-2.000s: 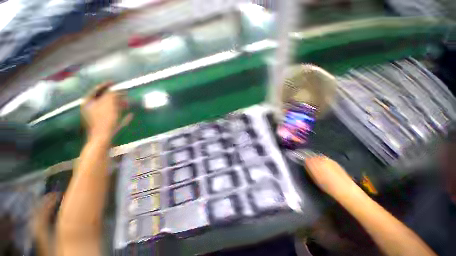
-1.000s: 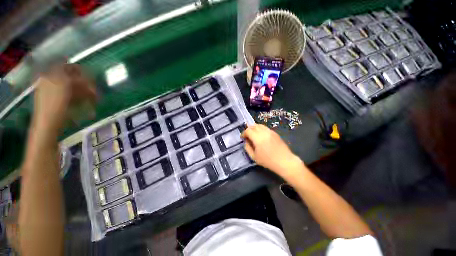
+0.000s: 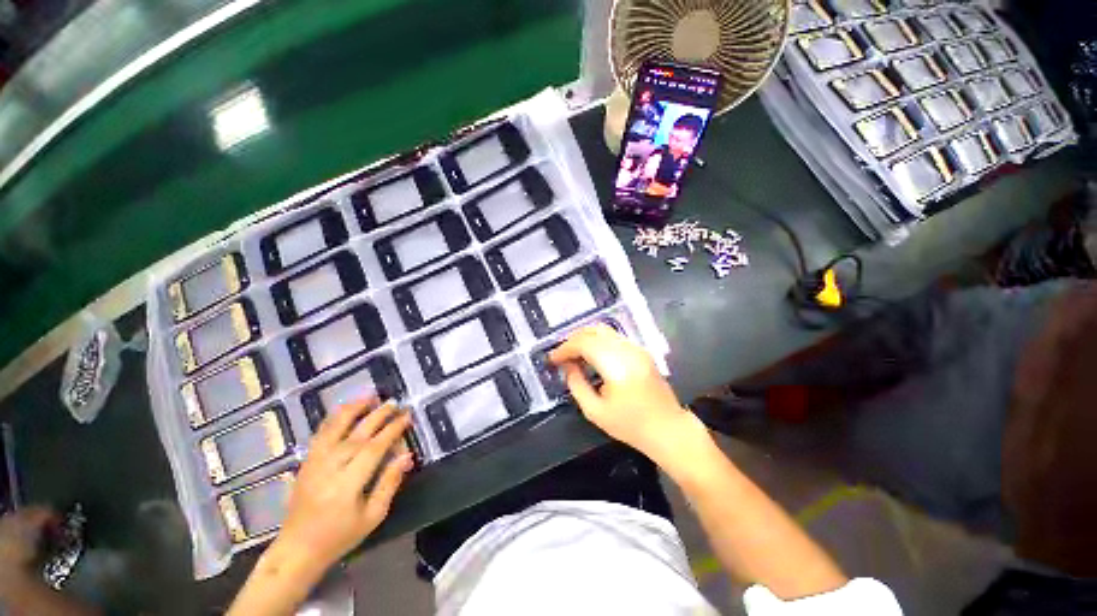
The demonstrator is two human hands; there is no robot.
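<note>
A whitish blister tray [image 3: 169, 457] holds black-framed phone housings [image 3: 478, 410] in rows. The left column's housings [image 3: 245, 444] have gold end strips. My left hand [image 3: 343, 475] is over the near edge of the tray, its fingers on a black housing [image 3: 410, 443] in the second column and mostly covering it. My right hand [image 3: 620, 383] is at the near right corner pocket, fingertips bent onto a black housing [image 3: 551, 375] partly hidden beneath. Whether they pinch it or a tiny part cannot be told. A loose pile of tiny silvery-pink parts [image 3: 692, 243] lies right of the tray.
A lit smartphone [image 3: 665, 142] leans on a desk fan [image 3: 698, 36]. Stacked trays [image 3: 830, 175] stand at right, near a black cable with a yellow tag [image 3: 828, 289]. A parts bag [image 3: 87, 371] and another person's blurred hand [image 3: 24, 542] are at left. The green conveyor [image 3: 361, 84] runs behind.
My left hand has come down from above the conveyor onto the tray, where a black housing now shows in the formerly empty near pocket. My right hand stays at the near right corner. The view has shifted.
</note>
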